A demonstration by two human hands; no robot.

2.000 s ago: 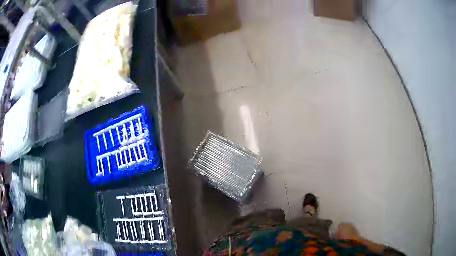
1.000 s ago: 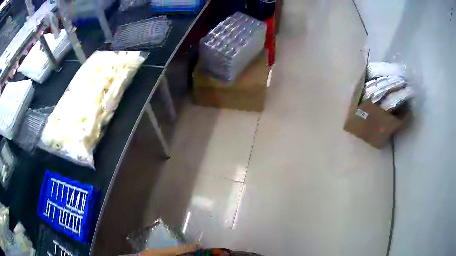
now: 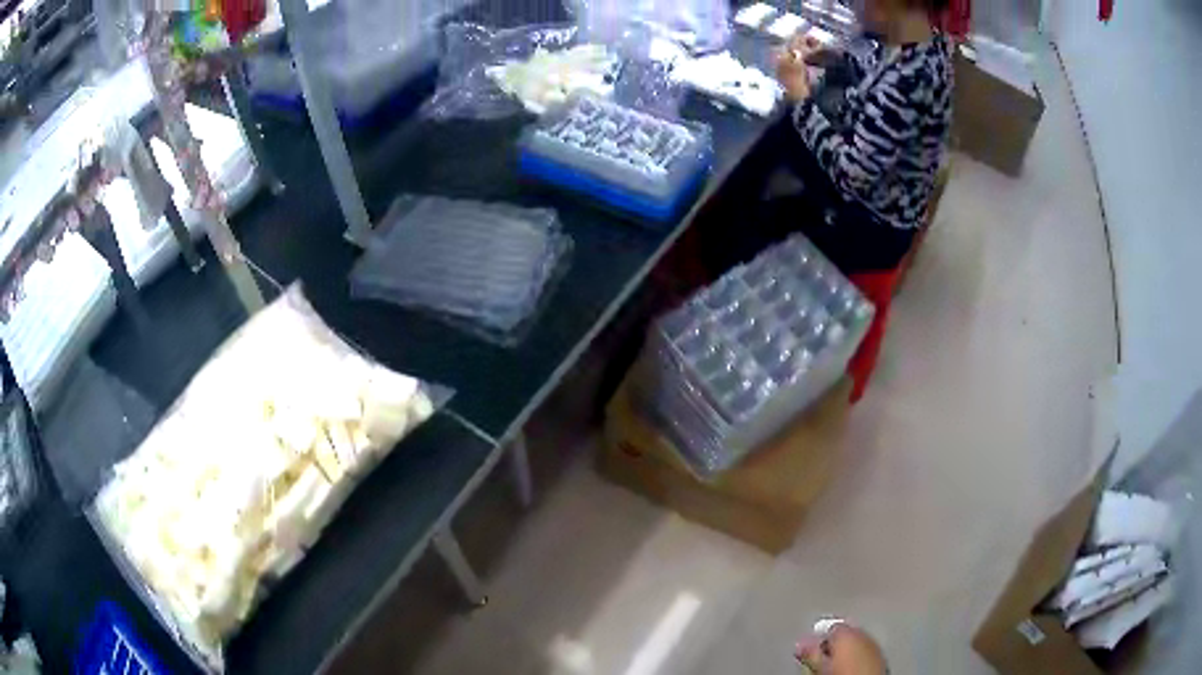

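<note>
Nearest in front of me, a bulging clear poly bag full of cream-white parts lies flat on the black bench. At the lower left, a blue tray with thin white stem parts is cut off by the picture's edge. What looks like my right hand shows small and blurred at the bottom edge, cut off, over the floor. Something small and white is at its fingertips; I cannot tell whether it is held. My left hand is out of the picture.
Clear blister trays lie on the bench; beyond stands a filled clear tray over blue. Stacked clear trays top a carton beside the bench. A seated person works at the far bench. An open carton stands right.
The view has swung up and along the bench, bringing in the seated person and far trays. The blue stem tray has slid to the lower-left corner. The clear tray at the bottom is gone from view.
</note>
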